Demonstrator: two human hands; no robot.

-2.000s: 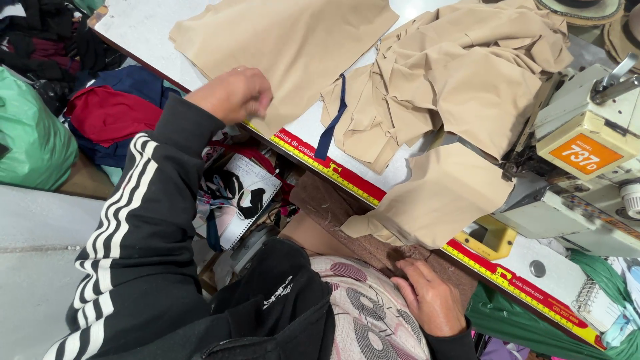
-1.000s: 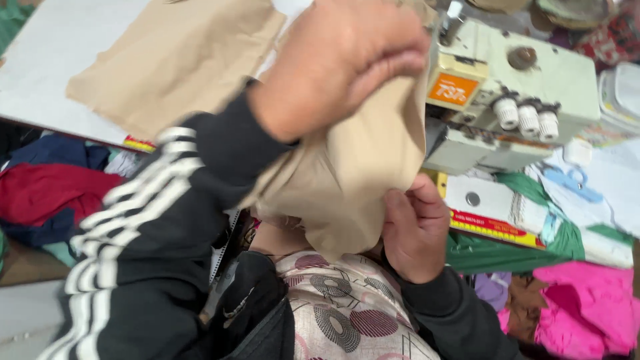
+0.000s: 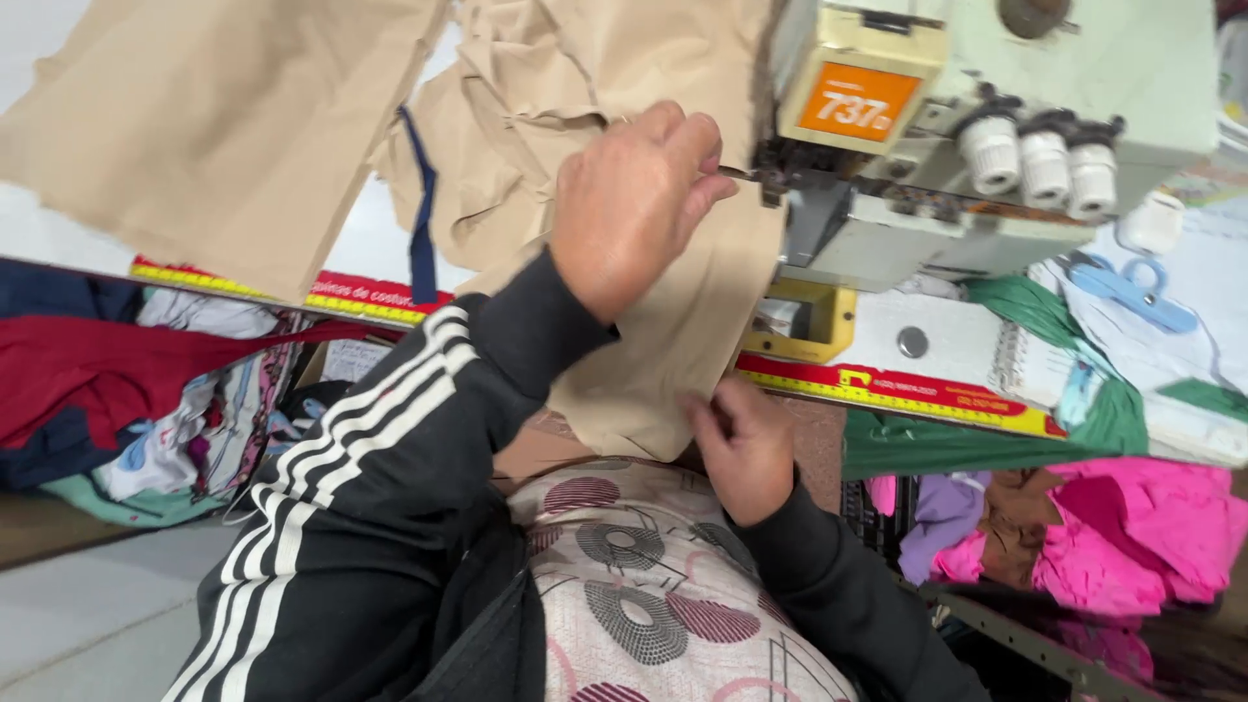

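Note:
A beige fabric piece (image 3: 663,341) hangs from the sewing machine's needle area over the table edge towards my lap. My left hand (image 3: 639,210) is above this fabric, its fingers curled and its fingertips beside the presser foot (image 3: 772,185). A thin dark part shows at those fingertips; whether they grip it or cloth is unclear. Lower down, my right hand (image 3: 746,448) pinches the right edge of the beige piece near its bottom end. The industrial sewing machine (image 3: 975,127) stands at the upper right, with white thread-tension knobs.
More beige fabric (image 3: 214,127) lies on the table at left, with a crumpled beige pile (image 3: 497,146) beside a dark blue strip (image 3: 422,210). Blue-handled snips (image 3: 1136,292) and green cloth (image 3: 1111,409) are at right. Red cloth (image 3: 107,370) and pink cloth (image 3: 1141,536) sit below table level.
My left hand has gone from above the left fabric, through a raised position over the beige piece, to beside the presser foot. The beige piece lay on the table edge before and was lifted between.

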